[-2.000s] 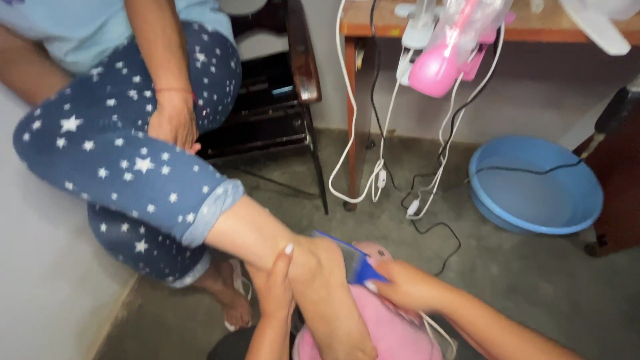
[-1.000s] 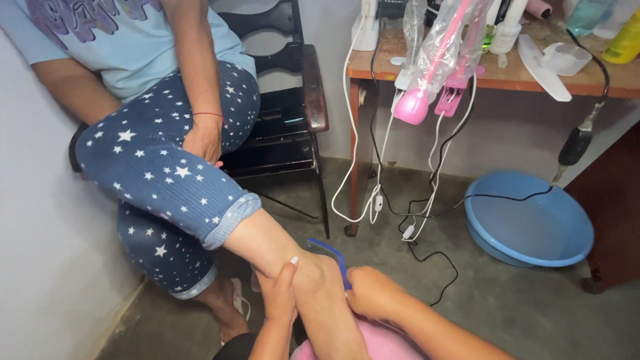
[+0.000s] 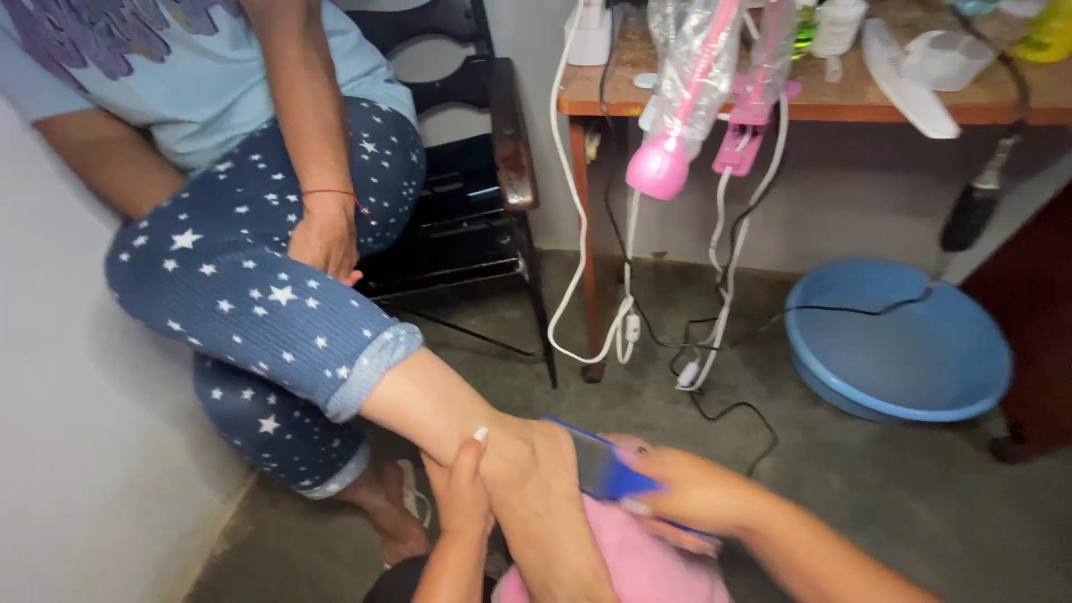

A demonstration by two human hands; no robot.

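My left hand (image 3: 461, 486) grips the ankle of another person's bare foot (image 3: 544, 494), its thumb lying along the skin. In my right hand (image 3: 682, 494) is a blue foot file (image 3: 596, 465), its flat grey face against or very close to the heel. A pink towel (image 3: 657, 557) lies under the foot, across my lap. The seated person wears blue star-print trousers (image 3: 251, 276) rolled up at the calf; that person's own hand (image 3: 327, 239) rests between the thighs.
A black chair (image 3: 456, 201) holds the seated person. Right of it, a wooden table (image 3: 812, 105) carries bottles and a white curved tray; a pink lamp (image 3: 659, 167) in plastic hangs at its edge. Cables (image 3: 724, 335) trail to the floor near a blue basin (image 3: 900, 343).
The blue file was seen nearly edge-on a second ago and now shows its flat grey face, turned by my right hand. My left hand stays on the ankle.
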